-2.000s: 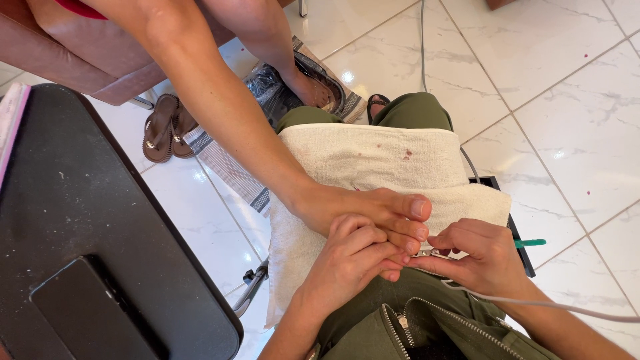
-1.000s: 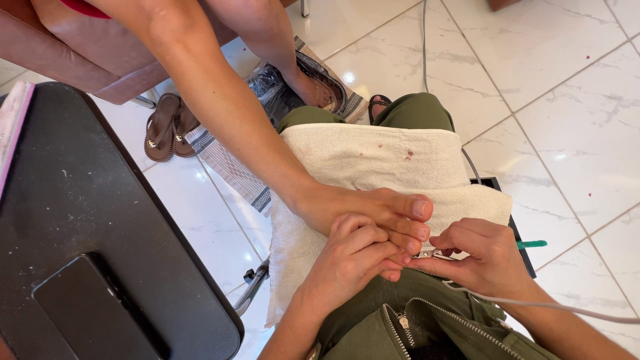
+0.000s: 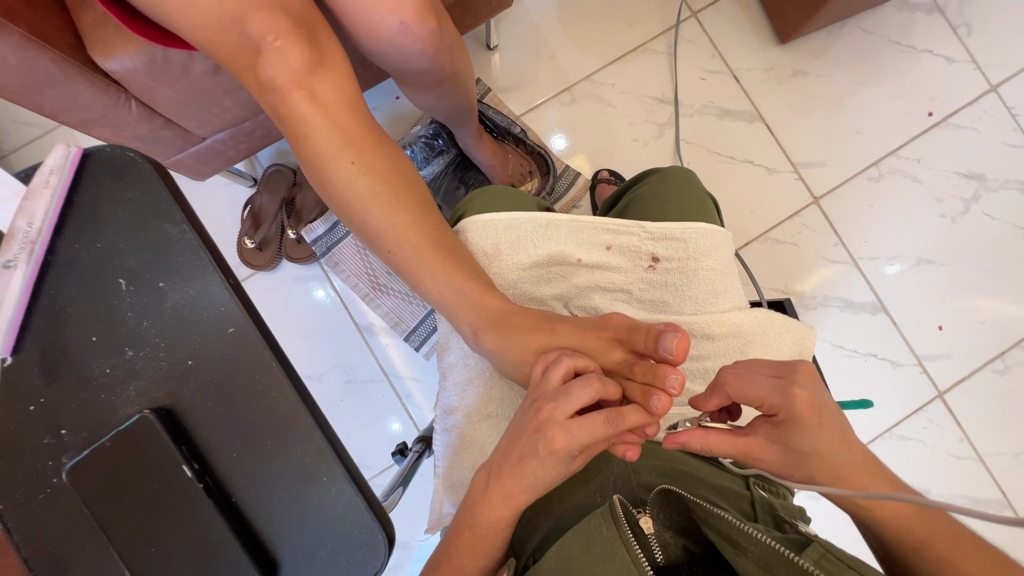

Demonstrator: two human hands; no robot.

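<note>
A person's bare foot [image 3: 560,340] rests on a cream towel [image 3: 600,248] spread over my lap; the towel has small reddish spots. My left hand [image 3: 560,424] is closed around the smaller toes from below, its fingers lying over them. Between thumb and fingers of my right hand [image 3: 768,416] are metal nippers [image 3: 700,424], their tip just right of the smaller toes. Whether the blades touch a nail cannot be told. The big toe [image 3: 668,344] sticks out above the other toes.
A black table [image 3: 240,384] at left bears a dark phone [image 3: 152,488] and a long pinkish packet [image 3: 36,240]. Brown flip-flops [image 3: 268,216] lie on the tiles beside a woven mat [image 3: 376,280]. The person's other foot [image 3: 508,164] is in a plastic-lined tub. A cable [image 3: 904,498] crosses my right forearm.
</note>
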